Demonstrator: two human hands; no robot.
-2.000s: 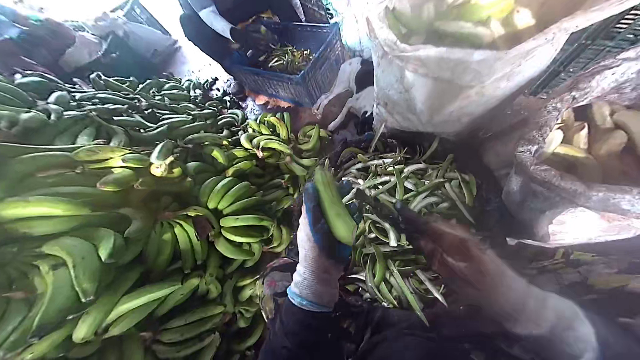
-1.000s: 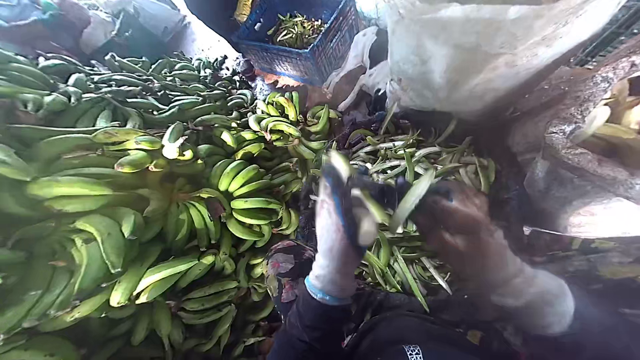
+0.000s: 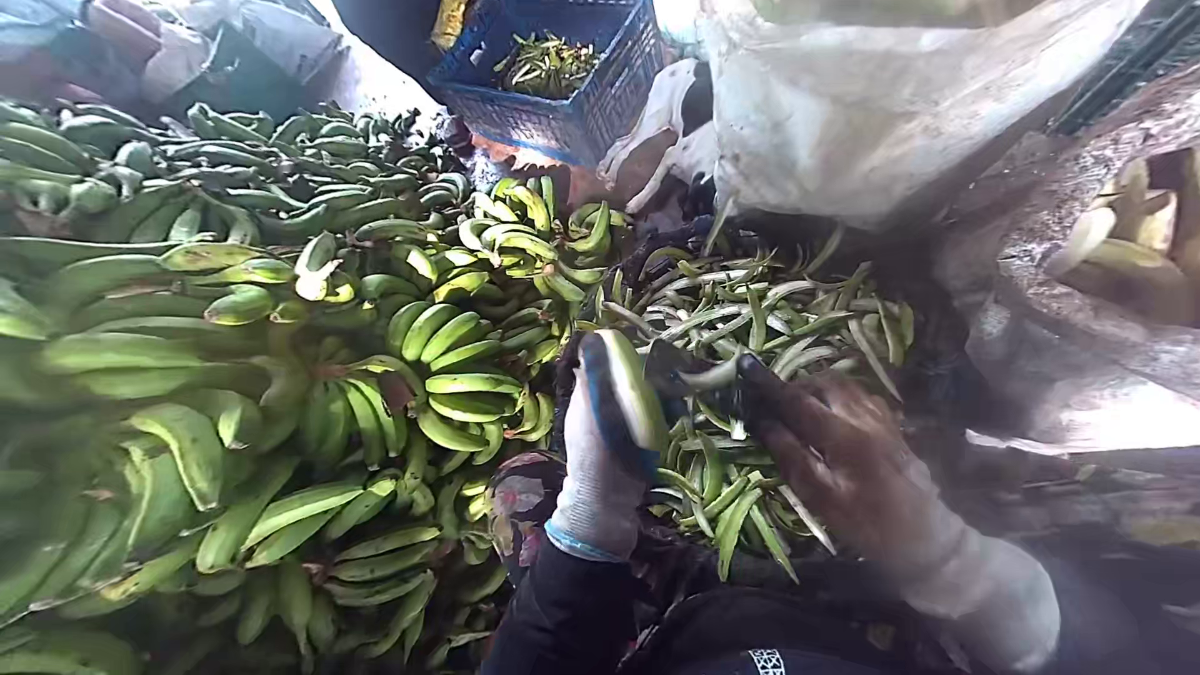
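My left hand (image 3: 605, 450), in a white and blue work glove, grips a partly peeled green plantain (image 3: 633, 384), its pale flesh showing along one side. Close to its right, my right hand (image 3: 825, 450) is blurred; dark covering shows on its fingers, which are bent around something dark that I cannot make out. A strip of peel (image 3: 712, 375) lies between the two hands. Beneath and beyond them is a heap of green plantain peels (image 3: 778, 319). Bunches of unpeeled green plantains (image 3: 459, 356) are piled directly left of my left hand.
A blue plastic crate (image 3: 609, 103) holding peels stands at the top. Beside it hangs a large whitish sack (image 3: 825, 122). At the right, an open sack (image 3: 1022, 272) contains peeled plantains (image 3: 1134, 244). Pale sacks (image 3: 234, 47) lie behind the plantain pile.
Two seconds ago the plantain in my left hand showed green skin; now pale flesh shows on it. My right hand has moved up beside it. The other person's gloved hands have left the view.
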